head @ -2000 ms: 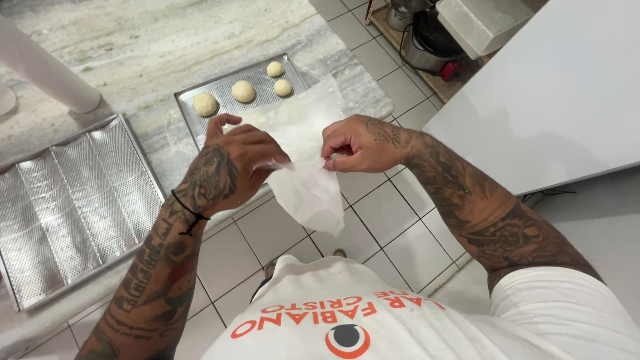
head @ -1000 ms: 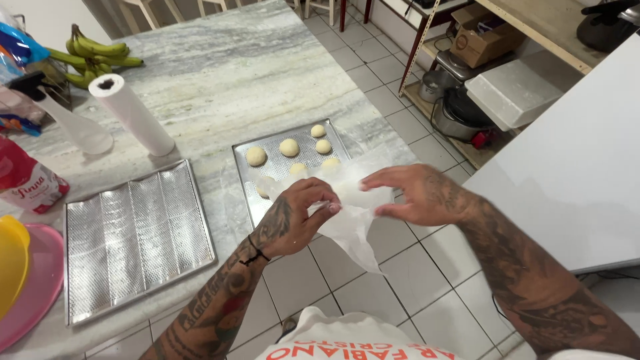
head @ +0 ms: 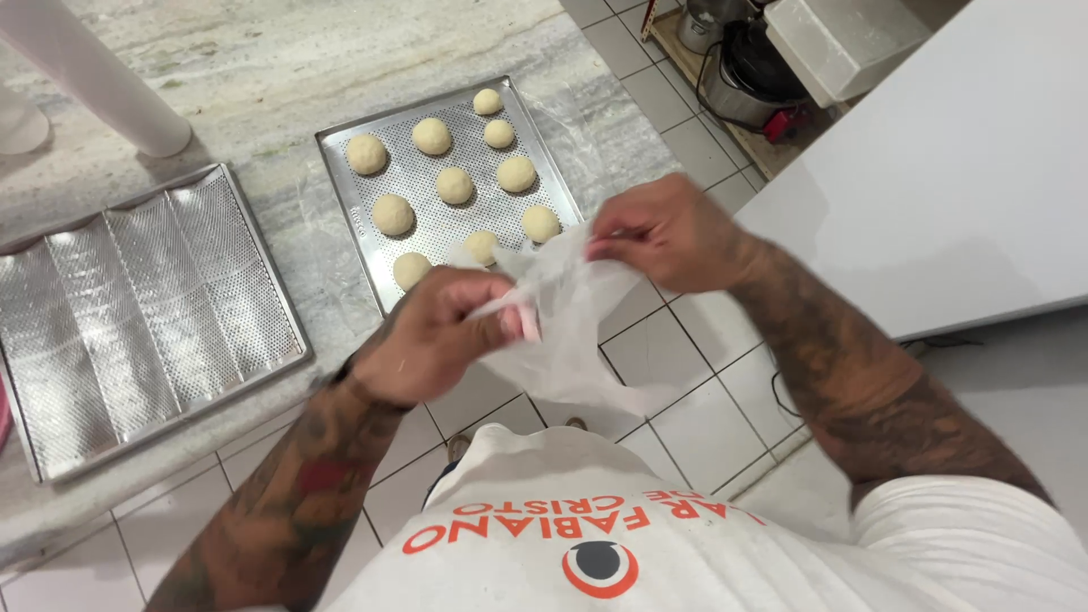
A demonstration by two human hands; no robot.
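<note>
A thin translucent plastic bag or sheet [head: 565,331] hangs between my two hands, in front of the counter's edge. My left hand [head: 450,327] pinches it on the left, thumb against fingers. With its fingertips, my right hand [head: 654,238] grips the upper right part of the plastic. Just beyond my hands, a perforated metal tray [head: 340,170] lies on the marble counter and carries several round dough balls [head: 455,185]. My left hand and the plastic cover the tray's near part.
A channelled perforated baking tray [head: 144,314] rests on the marble counter [head: 272,42] at the left, with a white paper roll [head: 110,85] behind it. A large white surface [head: 960,170] is at the right. Past the tiled floor, a low shelf holds a cooker [head: 756,68] and a plastic bin [head: 841,42].
The plastic lay partly over the dough tray two seconds ago; more of the tray and dough balls now shows. My right hand, with its fingers apart one second ago, now pinches the plastic.
</note>
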